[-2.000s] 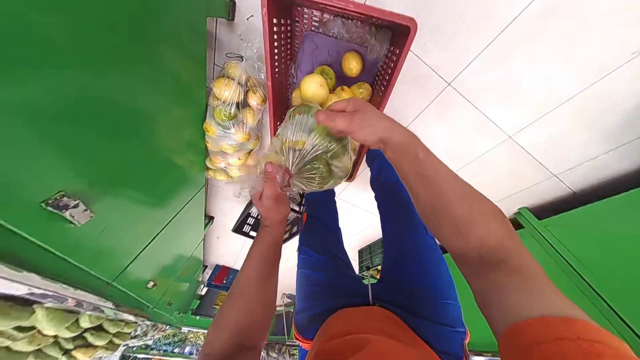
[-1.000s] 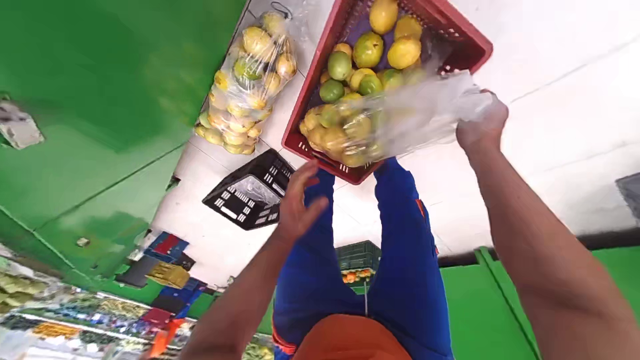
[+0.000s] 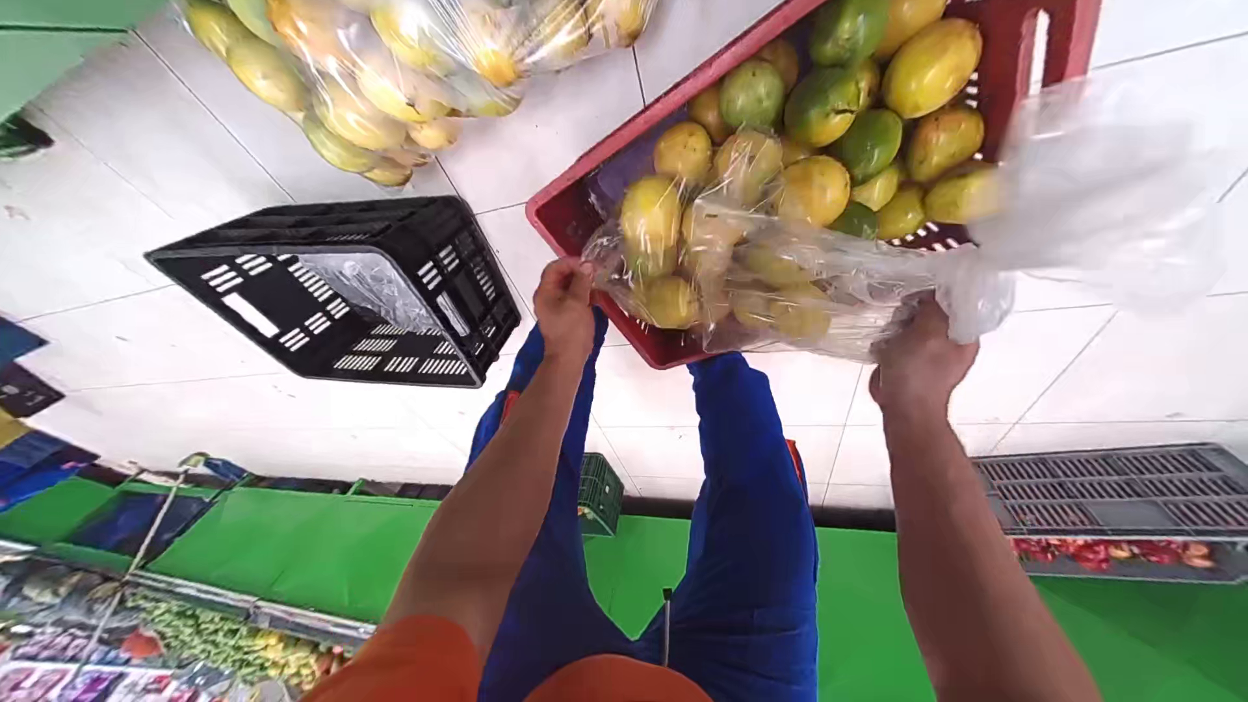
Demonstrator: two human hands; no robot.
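Observation:
My left hand (image 3: 565,304) pinches one corner of a clear plastic bag (image 3: 848,273) at the near left end of a red plastic crate (image 3: 624,127). Gathered in my right hand (image 3: 924,356) is the bag's other end, right of the crate, with loose film spreading up and rightward. Yellow and green mango-like fruits (image 3: 846,105) lie loose in the crate. Several yellow ones show through the film beneath the bag; whether any are inside it, I cannot tell.
A filled clear bag of similar fruit (image 3: 366,73) lies on the tiles at upper left. Below it is a black plastic crate (image 3: 375,292) with clear film inside. A grey crate (image 3: 1121,492) is at right, and green-covered produce stands (image 3: 292,546) line the bottom.
The bag was full and held by both hands two seconds ago; its fruit now lies in the crate. My left hand, free one second ago, has taken hold of the bag's corner.

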